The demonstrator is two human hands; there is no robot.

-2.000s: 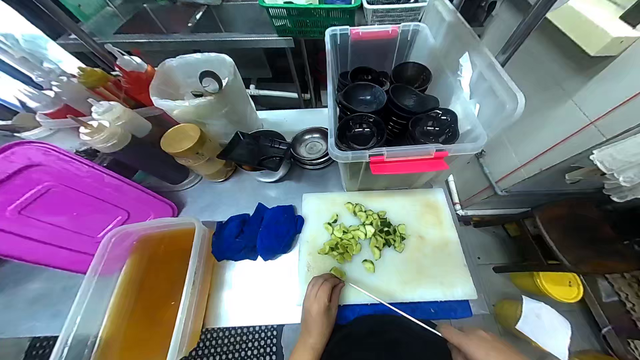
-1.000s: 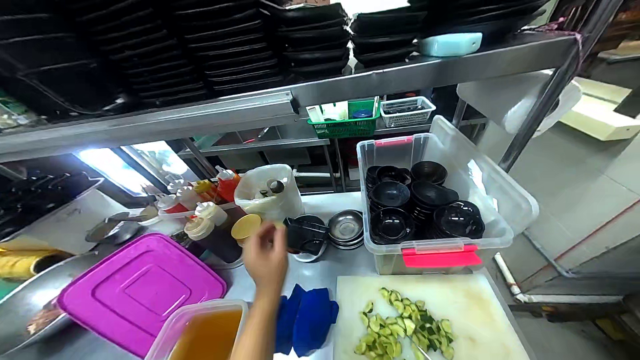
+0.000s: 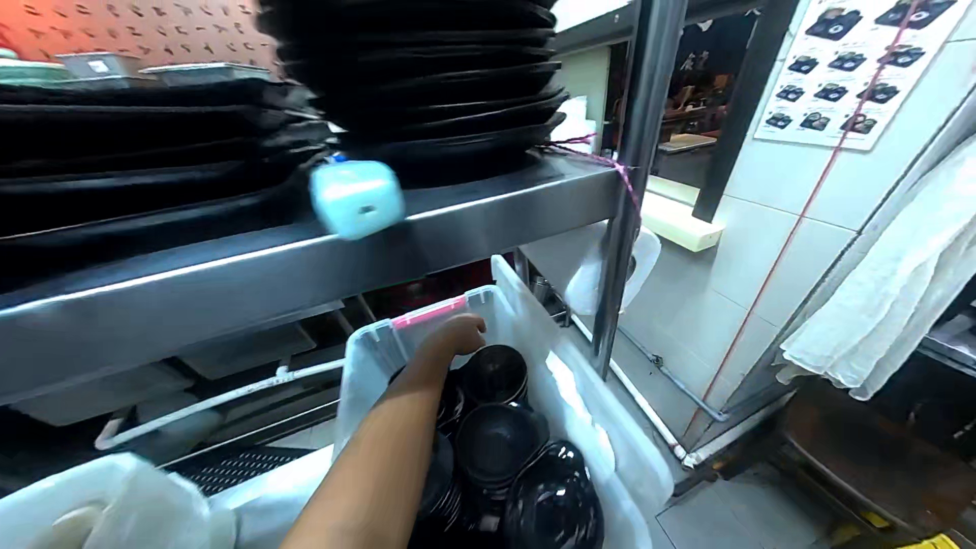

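Note:
My left hand (image 3: pixel 463 334) is inside a clear plastic bin (image 3: pixel 358 381), near its far wall and just beyond stacked black bowls (image 3: pixel 499 446). Its fingers look curled, and whether they hold anything is hidden. The forearm crosses the bin's left side from the bottom of the view. A pink latch (image 3: pixel 428 313) is on the far rim. A glossy black bowl (image 3: pixel 555 496) lies at the near right of the stacks. My right hand is out of view.
A steel shelf (image 3: pixel 488 229) with stacked black dishes (image 3: pixel 427 84) and a light-blue object (image 3: pixel 357 198) runs above the bin. A steel post (image 3: pixel 627 183) stands behind the bin. A plastic-lined container (image 3: pixel 114 503) is at lower left; white cloths (image 3: pixel 892 274) hang at right.
The view has swung up and right. My left hand has gone from the cutting board, past the containers beside it, into the bin. The right hand, at the knife two seconds ago, has left the view.

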